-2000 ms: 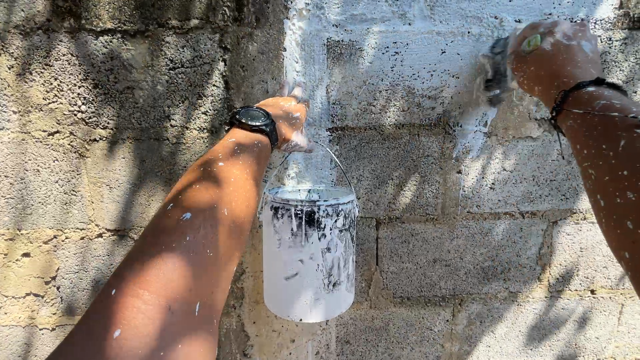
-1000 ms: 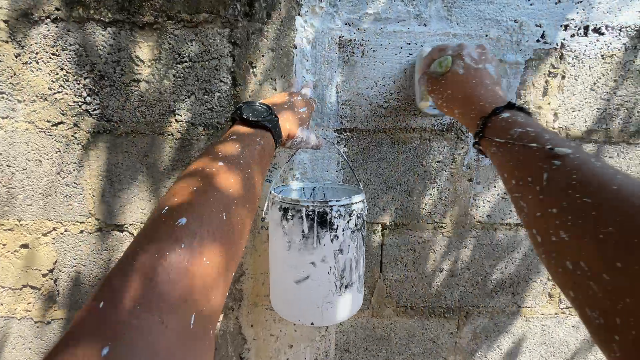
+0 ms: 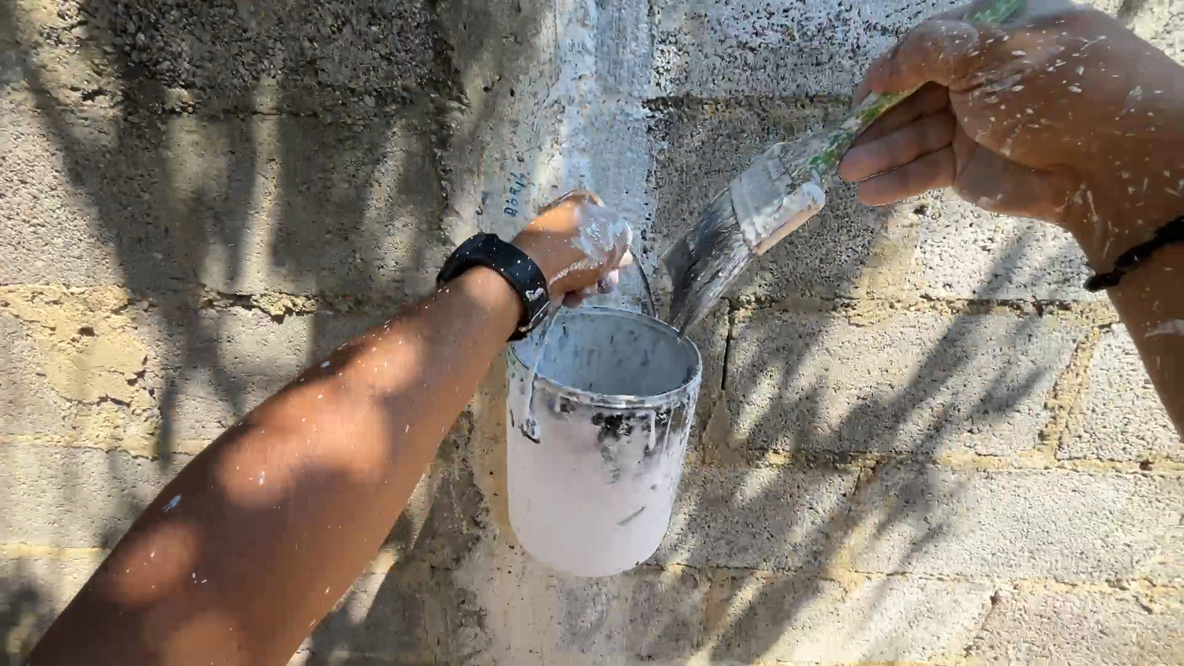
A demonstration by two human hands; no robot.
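Observation:
My left hand [image 3: 583, 248], spattered with white paint, grips the wire handle [image 3: 645, 280] of a paint-smeared white bucket [image 3: 601, 490]. The bucket hangs upright in front of the wall, its inside coated with whitish paint; how full it is cannot be told. In my right hand [image 3: 980, 120], at the upper right, is a wide paintbrush [image 3: 758, 217] held by its green, paint-streaked handle between thumb and fingers. Its dark, wet bristles slant down to the left, with their tips at the bucket's right rim; whether they touch it I cannot tell.
A rough concrete block wall [image 3: 925, 370] fills the view behind, with branch shadows across it. White paint covers part of the upper wall and a vertical strip [image 3: 606, 111] above the bucket. Small blue handwriting shows beside that strip.
My right hand has brought the brush from the upper wall to the bucket's rim, and the brush now shows in full. My left hand still holds the bucket. The view has shifted.

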